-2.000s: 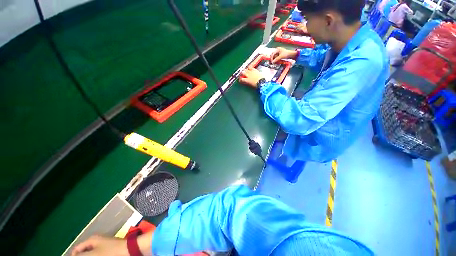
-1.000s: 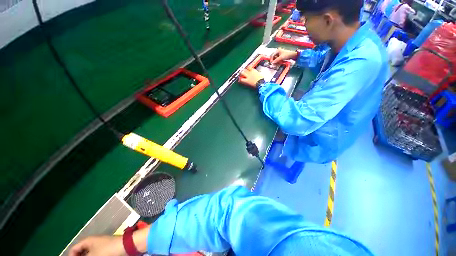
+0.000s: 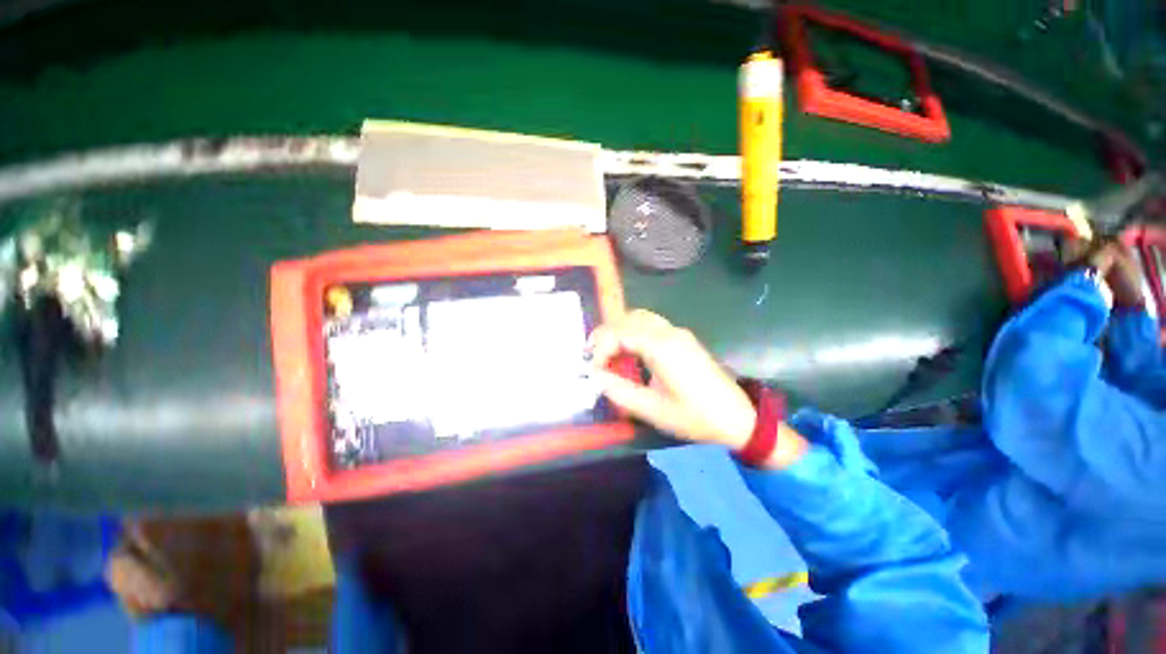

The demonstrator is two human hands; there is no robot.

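An opened tablet (image 3: pixel 505 364) with a glaring silver-white battery area lies in a red-orange fixture (image 3: pixel 297 383) on the green bench. My right hand (image 3: pixel 671 383), bare with a dark red wristband, is at the fixture's right end. Its thumb and index fingertips are close together over the tablet's right edge; blur and glare hide whether they hold anything. My left hand is not in view. A pale adhesive sheet (image 3: pixel 480 179) lies just beyond the fixture.
A round mesh-like dish (image 3: pixel 660 224) and a yellow electric screwdriver (image 3: pixel 760 153) are beyond my right hand. Another red fixture (image 3: pixel 876 113) is on the belt. White-green cable parts (image 3: pixel 70 288) lie at left. Another worker's blue sleeve (image 3: pixel 1068 383) is at right, beside another red fixture.
The view has swung left and down, bringing the tablet, its fixture and the cable parts into sight. My right hand has moved from by the pale sheet to the tablet's right end.
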